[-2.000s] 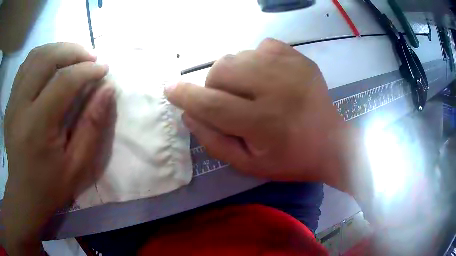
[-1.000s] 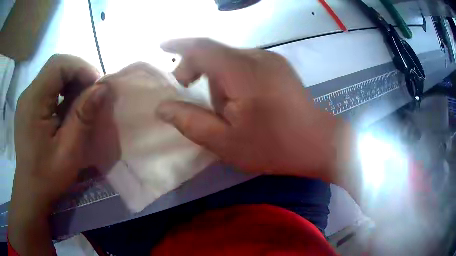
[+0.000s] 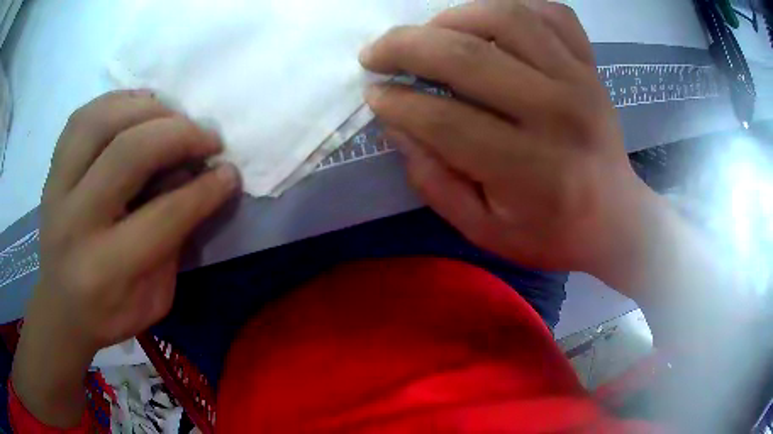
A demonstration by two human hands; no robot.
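Observation:
A white cloth piece [image 3: 263, 85] lies over the white table and its grey front edge, with one corner pointing toward me. Its layers show along the right side of that corner. My left hand [image 3: 144, 212] pinches its left edge near the corner between thumb and fingers. My right hand [image 3: 508, 127] holds its right edge between thumb and fingers. A small dark, thin thing shows between the right fingers; I cannot tell what it is. The far part of the cloth blends into the bright table.
The grey table edge [image 3: 339, 191] carries a printed scale. Black scissors [image 3: 731, 63] lie at the right table edge, with a green handle [image 3: 727, 12] beside them. A red mesh basket [image 3: 182, 381] with pale scraps stands below at left.
The cloth has turned and now points a corner toward me. My right hand has moved from above the cloth to gripping its right edge. The view has shifted down, bringing the basket into sight.

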